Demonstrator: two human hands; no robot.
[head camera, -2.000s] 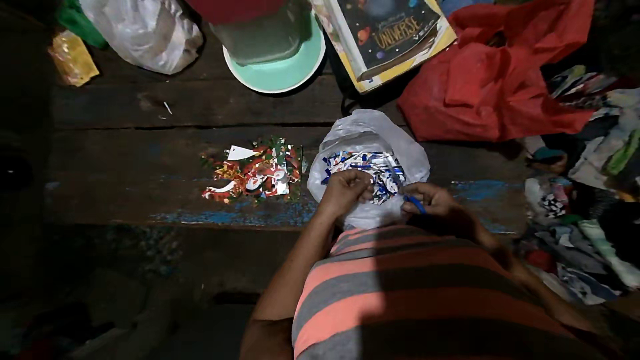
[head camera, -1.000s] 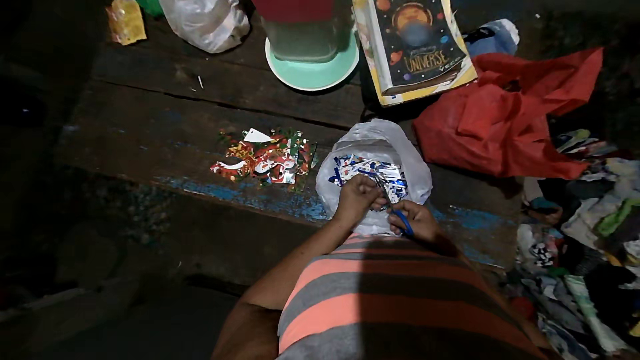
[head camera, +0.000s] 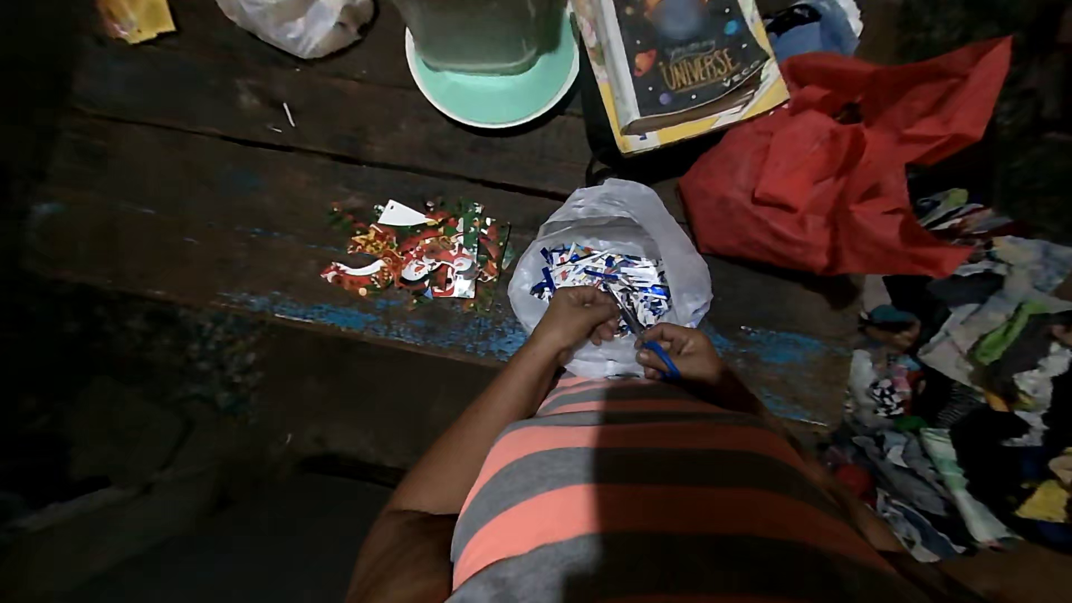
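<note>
My right hand (head camera: 682, 353) holds a pair of scissors with blue handles (head camera: 661, 358), its blades pointing up and left over the open white plastic bag (head camera: 536, 243). Many cut strips (head camera: 641, 272) in blue, white and some red fill the bag. My left hand (head camera: 578, 318) is at the bag's near left part, fingers curled close to the blades; whether it pinches a small piece is too small to tell. Left of the bag, a pile of red, green and white printed pieces (head camera: 431, 260) lies on the dark wooden table (head camera: 193, 201).
Beyond the bag stand a container (head camera: 481, 38) on a mint-green plate (head camera: 494, 100) and a stack of books (head camera: 687, 67). A red bag (head camera: 804, 193) lies at the right. Another plastic bag (head camera: 306, 21) is at the back left. Cloth scraps (head camera: 946, 402) are heaped beyond the table's right end.
The scissors' blades now show more plainly beside my left hand. Both hands stay over the bag. The view has shifted.
</note>
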